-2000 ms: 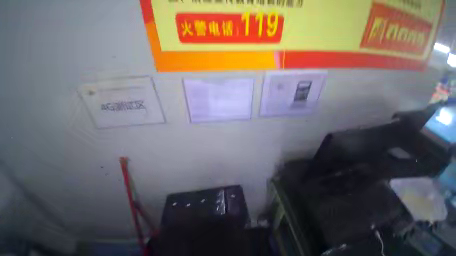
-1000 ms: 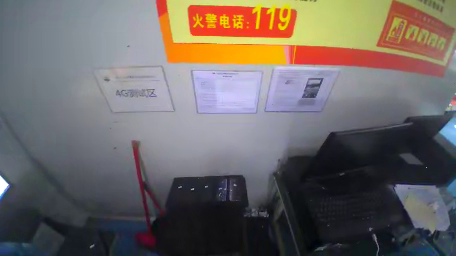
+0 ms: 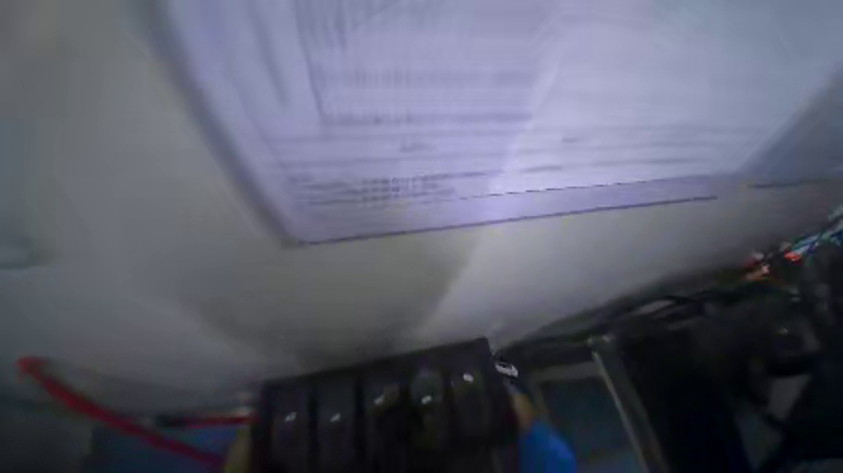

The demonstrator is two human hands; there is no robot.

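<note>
A black component tray [image 3: 370,367] is at the bottom centre, close to the wall, with its lower part cut off by the picture's edge. Dark glossy flat parts [image 3: 470,411] lie in its row of compartments, each with a small pale mark. My left hand [image 3: 239,452] is at the tray's left side, blurred and mostly cut off. My right hand [image 3: 524,410] grips the tray's right side, partly hidden by it. A blue sleeve [image 3: 547,450] shows below the right hand.
A large paper sheet [image 3: 444,148] on the wall fills the upper view. A red handle [image 3: 111,418] leans at the lower left. A bench edge [image 3: 621,397] and dark equipment with cables [image 3: 767,369] stand at the right.
The view has moved much closer to the wall and its paper sheet. The tray appears larger and lower, and hands now show at its sides. The red-and-yellow poster has left view.
</note>
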